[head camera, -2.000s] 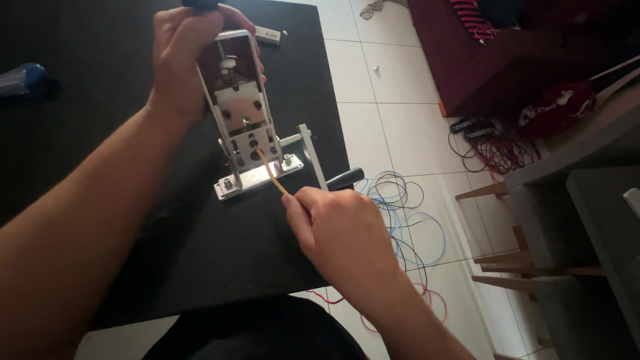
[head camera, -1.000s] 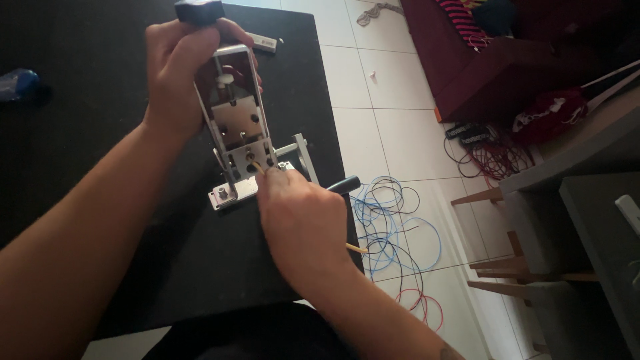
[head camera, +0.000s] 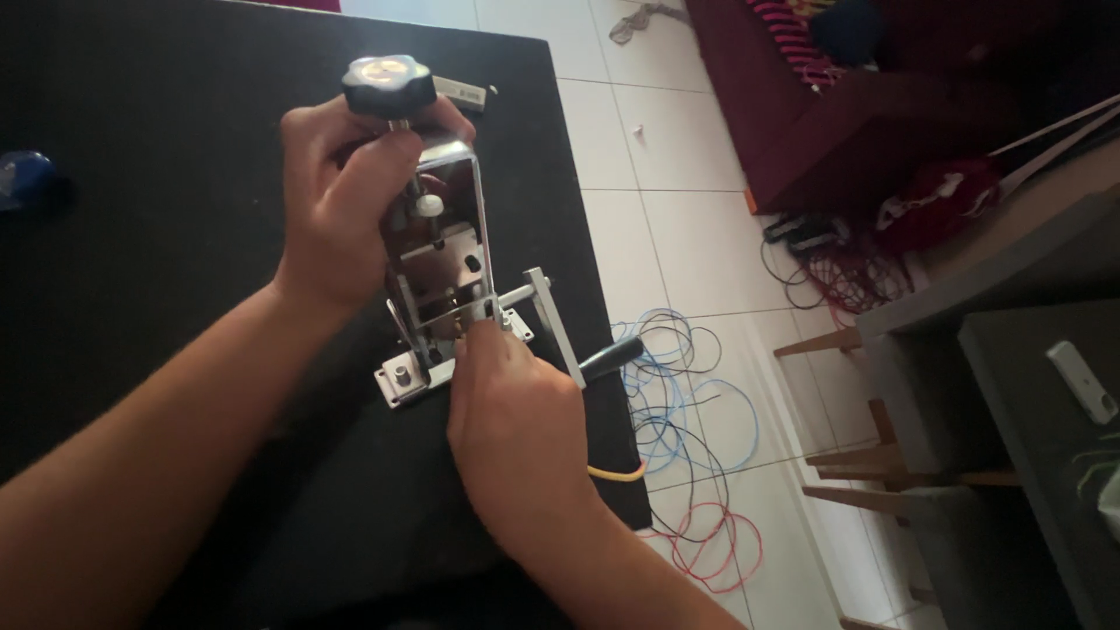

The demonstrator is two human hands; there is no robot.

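Observation:
A hand-cranked wire stripping machine with a metal frame (head camera: 483, 223) stands tilted on the black table (head camera: 175, 219). My left hand (head camera: 350, 192) grips the top of the frame, beneath the black adjusting knob (head camera: 389, 86). At the frame's lower front, my right hand (head camera: 521, 420) has its fingertips pinched together at the feed plate and hides what they touch. A yellow cable (head camera: 617, 474) comes out past the right side of that hand, near the table's edge. The crank with its black handle (head camera: 612, 357) points to the right.
Blue, black and red wires (head camera: 691, 420) lie in loose coils on the tiled floor. A small box (head camera: 462, 93) is behind the frame, and a blue object (head camera: 31, 179) sits at the far left. Chairs (head camera: 927, 420) and a dark red sofa (head camera: 805, 131) stand to the right.
My right hand has moved up from below the machine to the feed plate. The frame top with the knob has tipped toward the camera, my left hand still on it.

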